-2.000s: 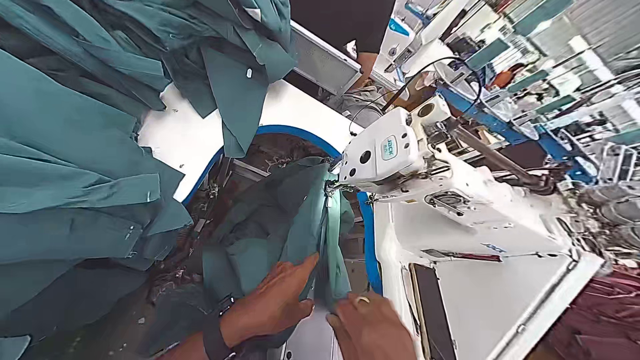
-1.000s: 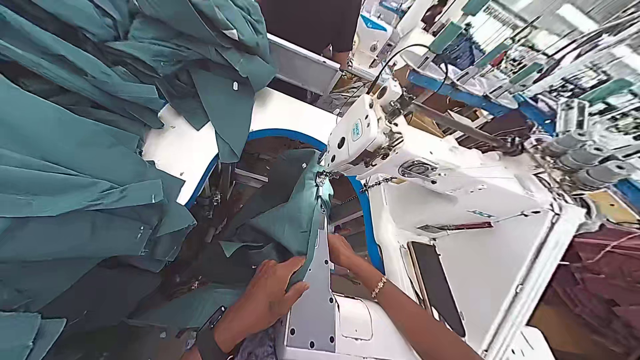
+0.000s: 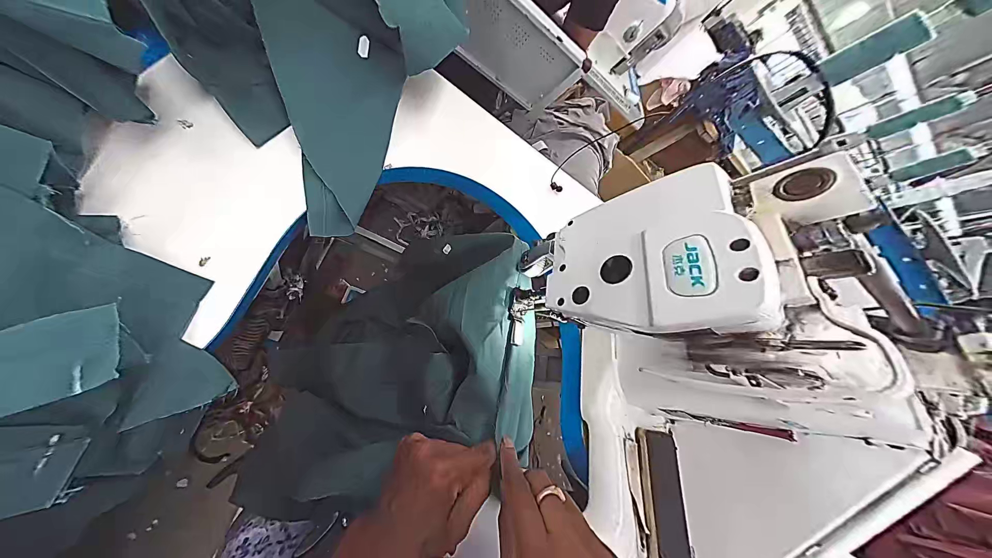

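A white Jack industrial sewing machine head (image 3: 674,260) extends from the right, its presser foot (image 3: 518,314) resting on dark green fabric (image 3: 480,341). The fabric drapes down over the opening below. My left hand (image 3: 434,488) pinches the fabric near its lower edge, fingers bent. Right beside it, my right hand (image 3: 535,496), with a ring on one finger, lies on the same edge, fingers extended toward the machine; the two hands nearly touch. A seam or fold line runs from the foot down to my fingertips.
More green cut pieces (image 3: 101,333) hang in a heap at the left, over a white table (image 3: 418,132) with a blue-edged (image 3: 575,403) curved cutout. A co-worker's arm (image 3: 583,27) shows at the top behind a grey metal panel (image 3: 511,46). Maroon fabric (image 3: 922,511) lies at the lower right.
One second ago my hands were apart, the left at the fabric and the right beside the machine's narrow arm; now they are together at the fabric's lower edge. The view has moved closer.
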